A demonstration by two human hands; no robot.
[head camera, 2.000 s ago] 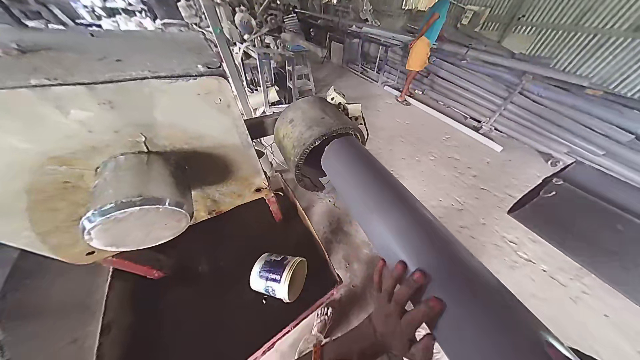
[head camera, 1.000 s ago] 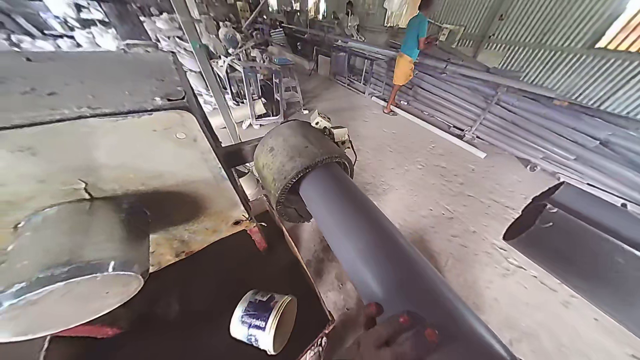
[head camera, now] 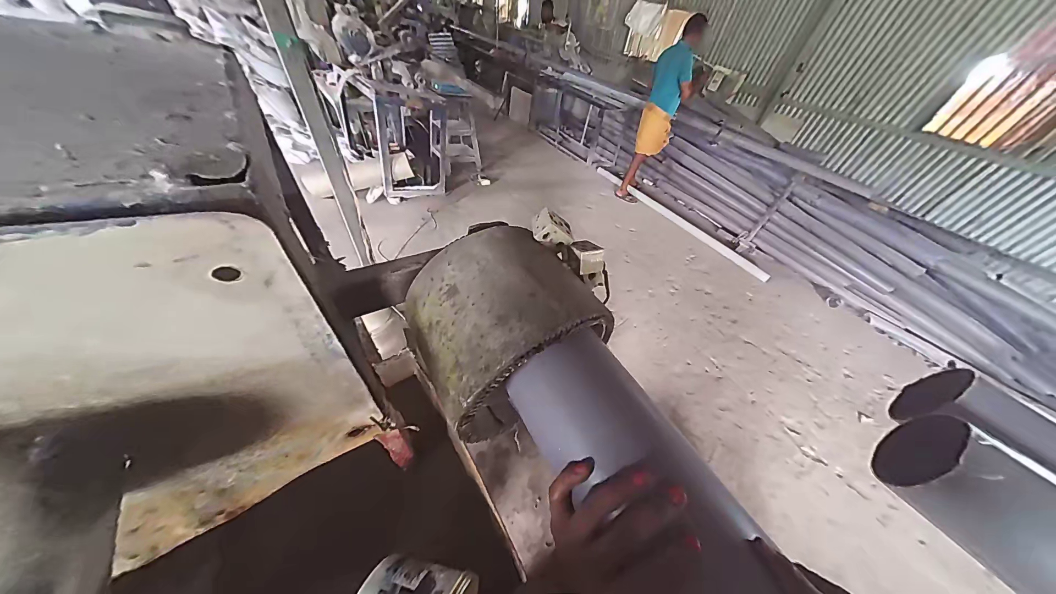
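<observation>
A dark grey plastic pipe runs diagonally up from the bottom edge, its far end inside the mouth of a stained, roughly cylindrical drum. My left hand lies over the pipe's side near the bottom, its fingers curved on the surface and reddish at the tips. At the pipe's right side, by the bottom edge, a dark brown shape shows; whether it is my right hand I cannot tell. Part of a white tub with dark printing is in view below the drum, cut off by the frame.
On the left stands a stained pale metal sheet in a dark frame. Large pipe ends lie at the right. A person in a blue shirt stands by long stacked pipes. A small stand is further back.
The view has shifted to the left hand's side downward, so the metal pot seen earlier is largely out of frame. My left hand, spread wide two seconds ago, now has its fingers curved on the pipe.
</observation>
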